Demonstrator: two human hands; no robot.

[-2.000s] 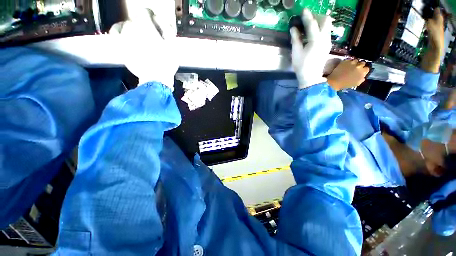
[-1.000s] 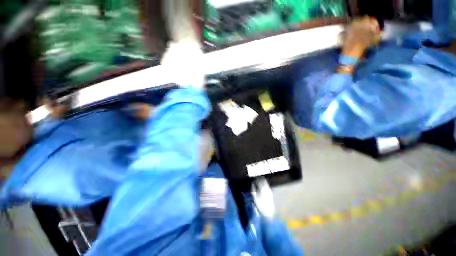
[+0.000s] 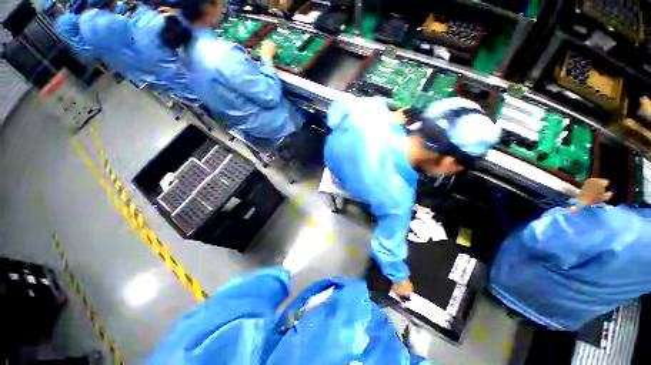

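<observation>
Neither of my hands can be made out; only my blue sleeves and smock [image 3: 332, 328] show at the bottom edge. Nearest in front is a black tote [image 3: 435, 274] with white labels, white papers and a yellow-green tag. A seated worker [image 3: 375, 153] in a blue smock and cap leans over with a hand [image 3: 403, 289] at its near edge. Behind, green circuit boards lie in dark red-brown frames on the line, one [image 3: 407, 78] behind that worker and one [image 3: 542, 135] with white parts further right.
A black bin [image 3: 250, 221] with grey slotted trays stands on the floor at centre left. Yellow-black tape [image 3: 146, 232] runs beside it. Workers sit along the conveyor rail [image 3: 528, 171], one [image 3: 578, 260] close at right. Tan component boxes [image 3: 589, 75] stand beyond the boards. Dark bins are at lower left.
My view has pulled back and widened from the line. My white-gloved hands, earlier at the boards and rail, are out of view. The worker now reaches down to the black tote.
</observation>
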